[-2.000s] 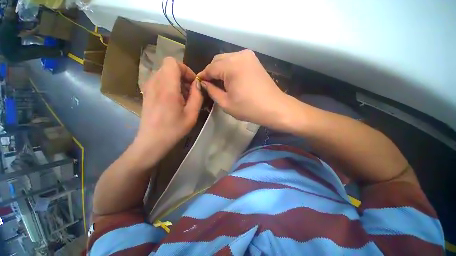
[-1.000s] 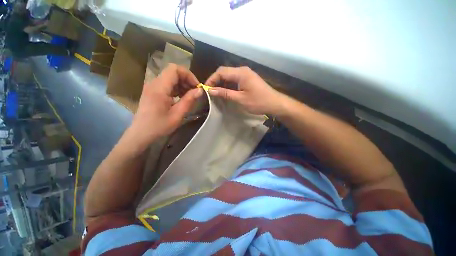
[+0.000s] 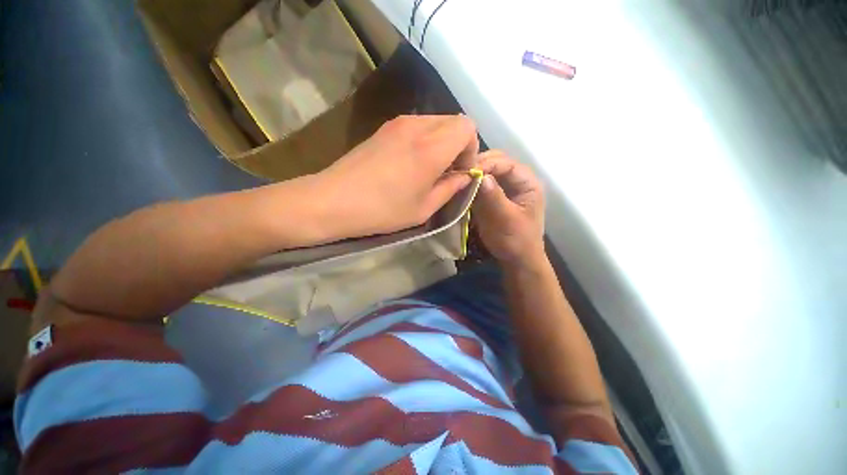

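Observation:
A beige bag body (image 3: 371, 278) with yellow-edged seams lies over the lap, its pale top edge curving up to my hands. My left hand (image 3: 404, 176) comes from the left and pinches the bag's corner between its fingertips. My right hand (image 3: 511, 204) pinches the same corner from the other side. A short yellow binding tail (image 3: 476, 173) shows between the fingertips of both hands. The left end of the bag is partly hidden by my left forearm.
A brown cardboard box (image 3: 200, 116) holding beige bags (image 3: 302, 70) stands at the upper left. A long white table (image 3: 687, 232) runs down the right side. A short purple-pink tube, a lighter or marker (image 3: 549, 65), lies on it. Dark cord (image 3: 423, 30) hangs at its edge.
The view has turned and shifted towards the table, so the box and tube show more fully. Both hands still pinch the bag's corner, now close to the table edge.

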